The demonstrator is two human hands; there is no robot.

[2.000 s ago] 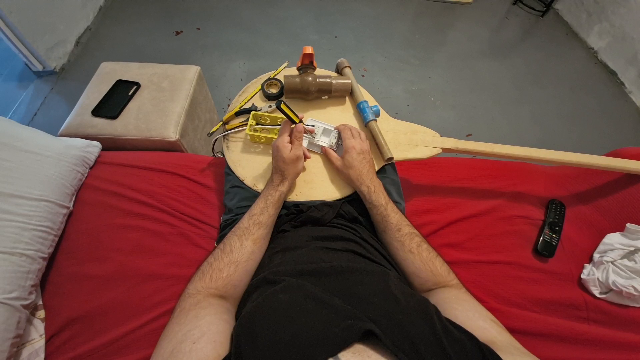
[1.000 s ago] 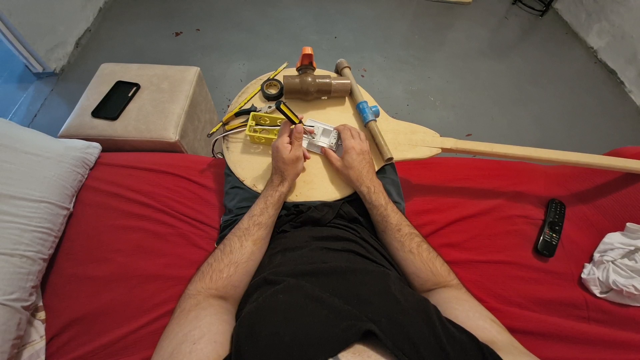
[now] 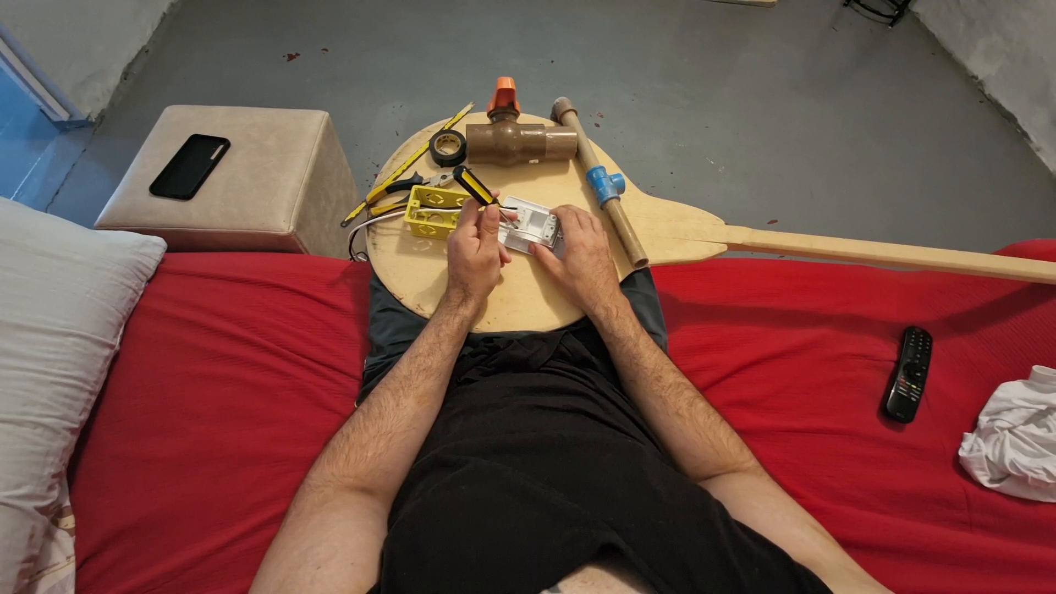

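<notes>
A round wooden board with a long handle lies across the lap. My left hand is closed around a yellow-and-black screwdriver, its handle pointing up and away; its tip is hidden by the fingers. My right hand grips the right side of a white plastic electrical outlet plate. Wires run from the plate toward a yellow electrical box just left of my left hand. Pliers and a roll of black tape lie beyond the box. Where the wires meet the plate is partly hidden.
A brown pipe valve with an orange handle sits at the board's far edge. Right of it lies a brown pipe with a blue tee. A yellow folding rule lies left. A phone rests on a beige stool; a remote lies right.
</notes>
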